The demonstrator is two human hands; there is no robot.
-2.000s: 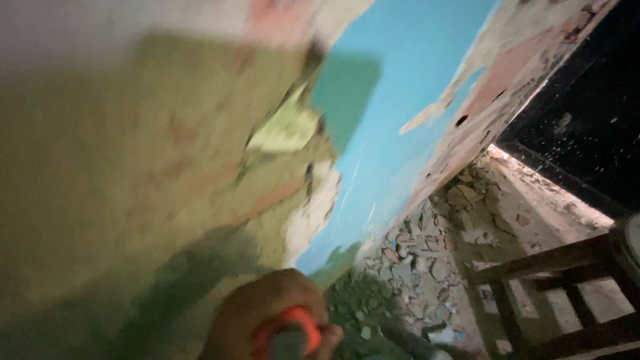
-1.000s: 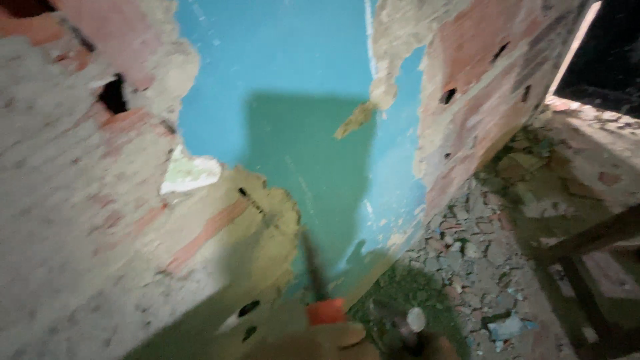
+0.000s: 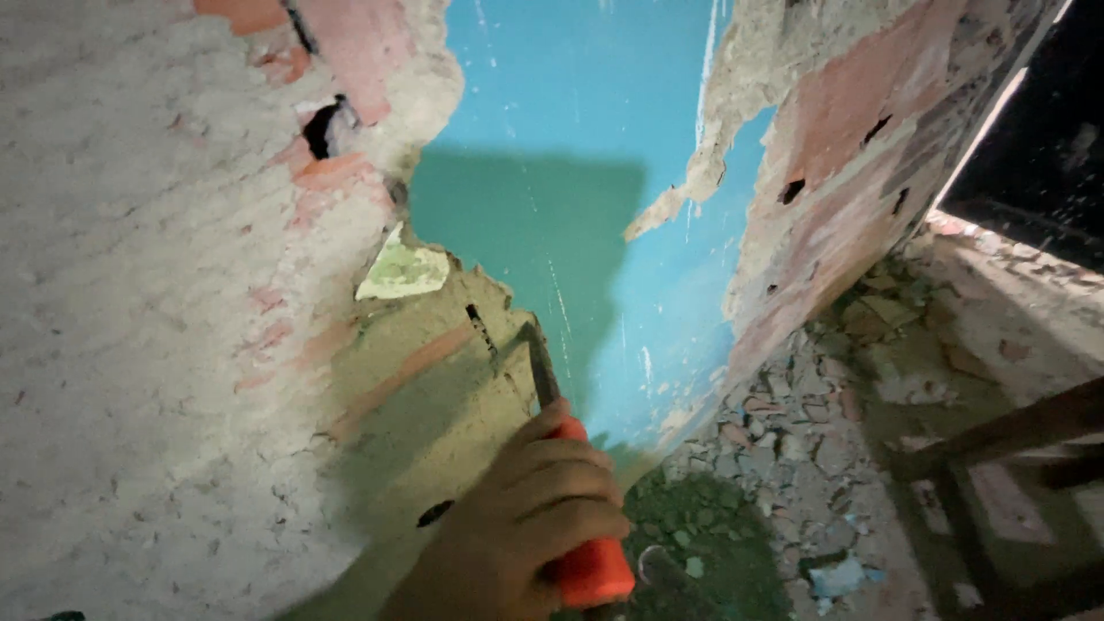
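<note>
My left hand (image 3: 552, 492) is wrapped around the red grip of a metal chisel (image 3: 543, 371), its fingers curled over the handle. The blade points up, and its tip meets the broken edge of blue-painted plaster (image 3: 552, 250) on the wall. Left of that edge lies bare masonry (image 3: 431, 371) with a narrow dark slot and an orange-red streak. A pale, loose-looking plaster fragment (image 3: 405, 269) is above and left of the tip. Just right of the handle's butt, a dark, blurred tool end (image 3: 660, 565) shows faintly; its kind is unclear. My right hand is out of view.
Plaster and masonry rubble (image 3: 776, 431) covers the floor along the wall's foot. A dark wooden frame-like piece (image 3: 1018, 423) stands at the lower right. Above it is a dark panel or opening (image 3: 1035, 155) with a bright edge. The wall has several holes.
The view has swung and steadied on the wall. My left hand, low in the frame before, shows higher and more fully with the chisel. Part of another hand, at lower right one second ago, has left view.
</note>
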